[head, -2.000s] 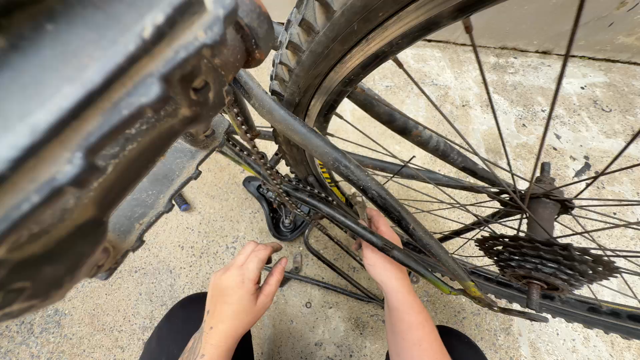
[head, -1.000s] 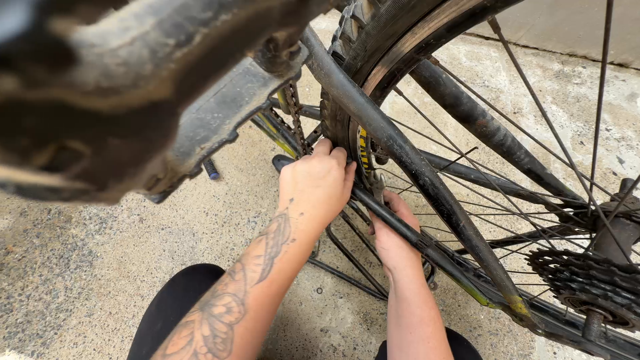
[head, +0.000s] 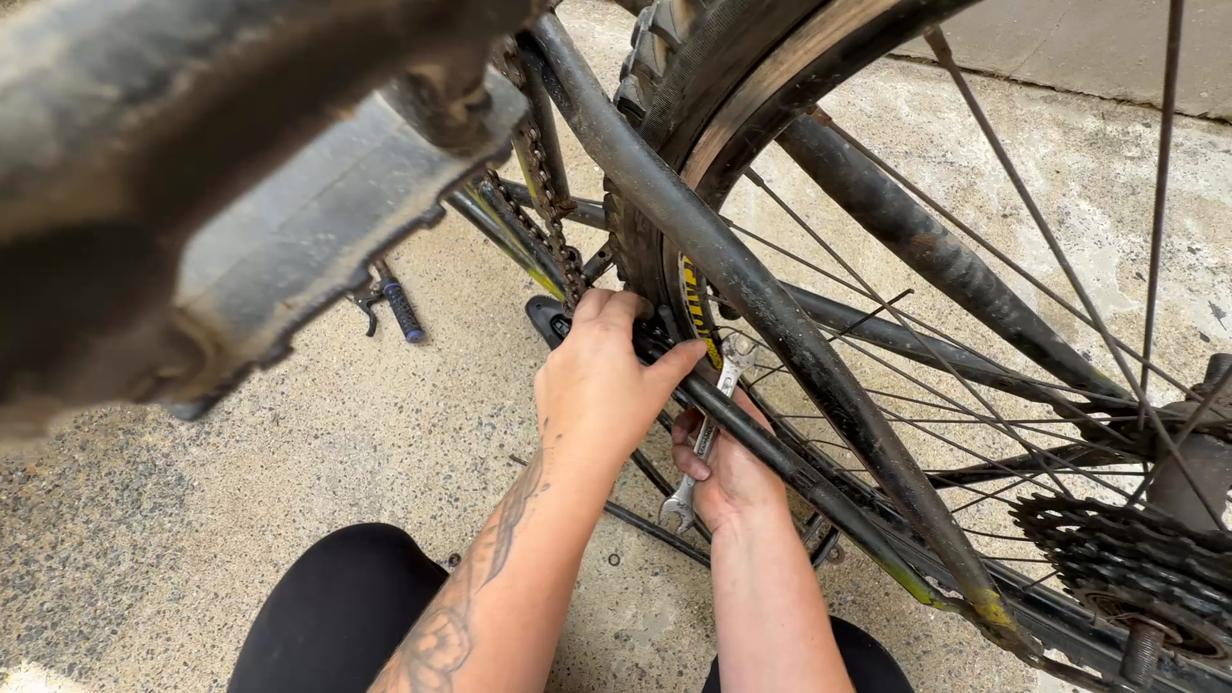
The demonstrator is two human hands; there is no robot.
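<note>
My left hand (head: 611, 371) rests over a black bicycle frame tube, its fingertips behind the tube beside the chain (head: 549, 192) and its thumb spread along the tube. Whether the hidden fingertips hold something cannot be told. Just right of it and lower, my right hand (head: 736, 476) has its fingers curled around a combination wrench (head: 707, 438). One wrench end stands up near the yellow-lettered wheel rim; the open end points down. The rear tire (head: 664, 96) rises behind the frame. At the lower right is the rear sprocket cassette (head: 1136, 568).
A large dark pedal and crank part (head: 318, 231) fills the upper left, close to the camera. A handlebar grip (head: 399, 308) with a brake lever shows near the ground beyond it. Part of a black saddle (head: 549, 318) shows behind my left hand. Spokes and frame stays cross the right side.
My left hand, apart from the bicycle in the oldest frame, has moved up and right onto the frame tube by the chain. The wrench in my right hand now shows clearly. The view has shifted.
</note>
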